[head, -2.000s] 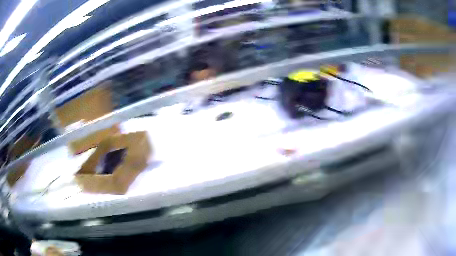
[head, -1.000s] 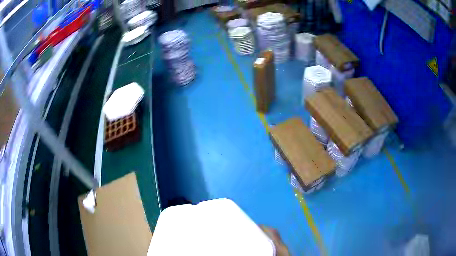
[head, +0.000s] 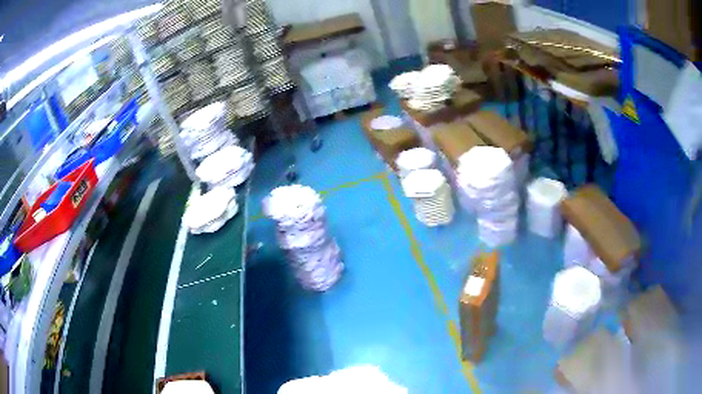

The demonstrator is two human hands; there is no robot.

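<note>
A white unit (head: 342, 382) shows only as a bright, overexposed top part at the bottom edge, over the blue floor. The frame cuts off the rest. Neither of my hands is in view. Another white unit (head: 187, 388) lies on a brown divided tray (head: 182, 378) at the lower left on the green bench, also cut off by the bottom edge. A tall stack of white units (head: 305, 237) stands on the floor just right of the bench.
The green bench (head: 204, 312) runs up the left, with piled white units (head: 212, 209) farther along it. A red bin (head: 58, 206) sits on the shelf at left. An upright carton (head: 479, 308), more stacks (head: 489, 192) and cartons (head: 603, 227) stand on the floor at right.
The view has swung up and farther along the aisle. The unit in front now sits lower, mostly out of frame, and the fingers seen beside it are gone from view.
</note>
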